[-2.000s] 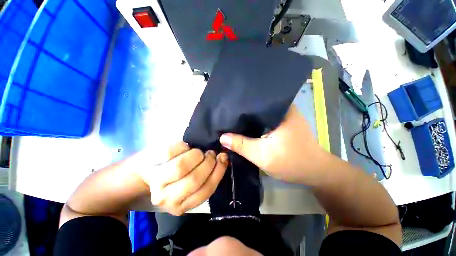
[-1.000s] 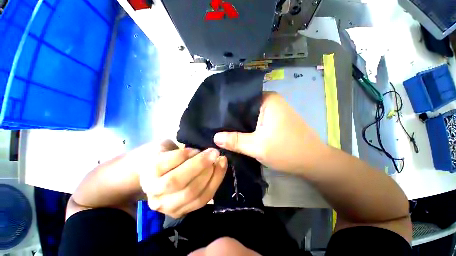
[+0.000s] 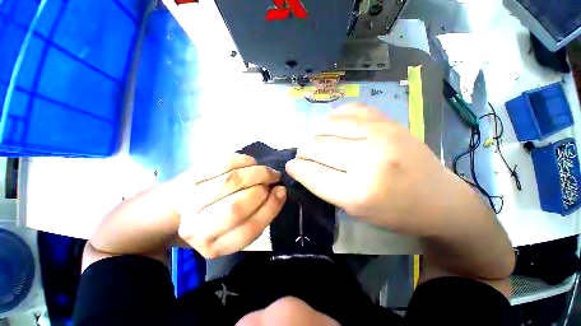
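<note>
A black fabric piece (image 3: 267,153) is held between my two hands over the front of the machine bed. My left hand (image 3: 230,205) pinches its left part with thumb and fingers. My right hand (image 3: 360,169) pinches it just to the right and covers much of it. Below, black fabric (image 3: 316,223) with a thin pale line down its middle and a small forked end hangs towards my body; I cannot tell whether it is part of the held piece. The sewing machine head (image 3: 290,38) stands behind, its presser foot (image 3: 325,89) in view.
A large blue crate (image 3: 64,83) stands at the left. At the right are yellow tape (image 3: 416,102), green-handled snips (image 3: 460,107), a black cable (image 3: 474,165), an empty-looking blue bin (image 3: 541,111) and a bin of silvery pieces (image 3: 555,178). A tablet (image 3: 560,22) is at the upper right.
The wide black panel that spread up towards the machine head is now folded or gathered small between my hands. My right hand has turned over it, and the presser foot has come into view.
</note>
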